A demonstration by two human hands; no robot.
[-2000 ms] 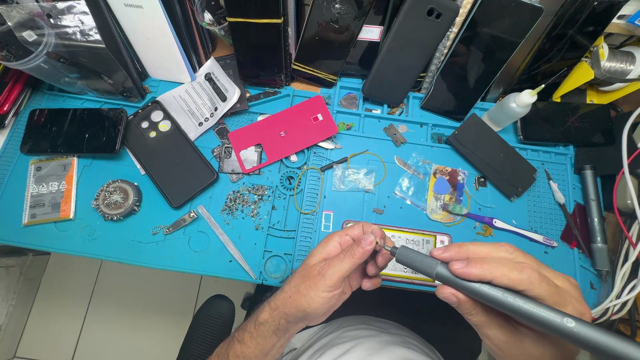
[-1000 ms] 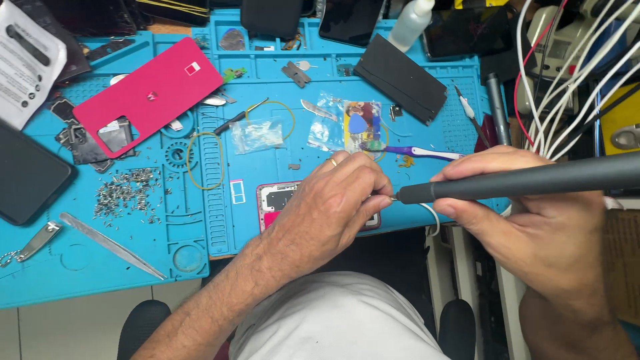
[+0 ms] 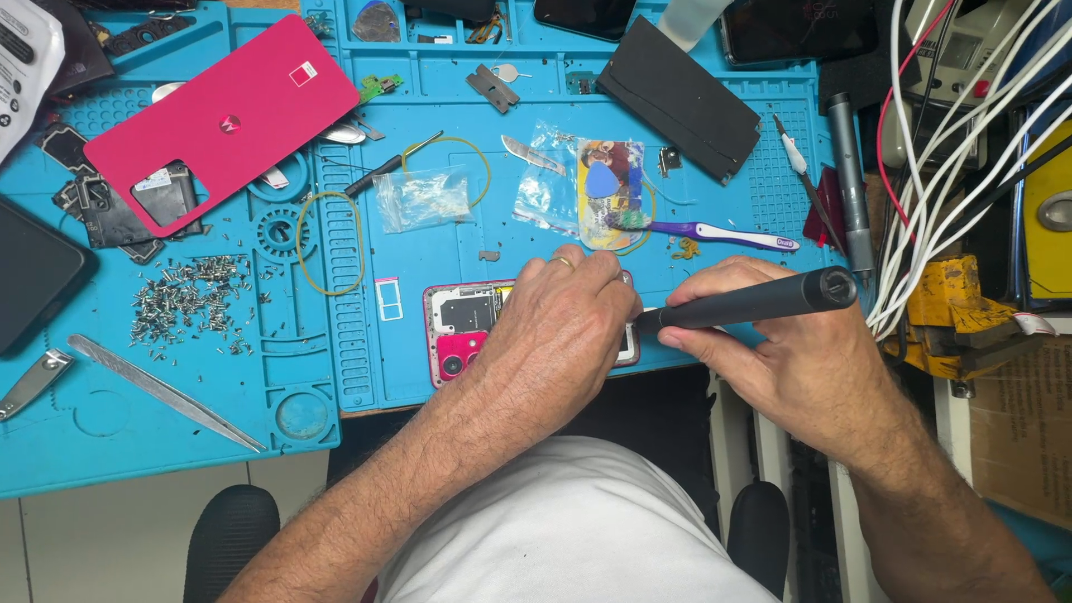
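Observation:
An opened smartphone (image 3: 465, 311) with a pink camera surround lies near the front edge of the blue silicone repair mat (image 3: 435, 251). My left hand (image 3: 561, 327) covers its middle and right part, with the fingertips hidden beneath the hand, so whether it holds anything does not show. A dark pen-type electric screwdriver (image 3: 745, 300) is gripped between the thumb and fingers of my right hand (image 3: 770, 352). Its tip meets the fingertips of my left hand at the phone's right end. A small SIM tray (image 3: 389, 300) lies left of the phone.
The pink back cover (image 3: 243, 109), a pile of small screws (image 3: 188, 301) and metal tweezers (image 3: 167, 394) are on the left. A toothbrush (image 3: 729, 234), plastic bags and a black flip-type case (image 3: 678, 96) lie beyond the phone. White cables (image 3: 938, 167) hang at the right.
The screwdriver, which pointed down to the right of my hands two seconds ago, now has its rear end raised. My left hand has come down over the phone. The view has shifted right.

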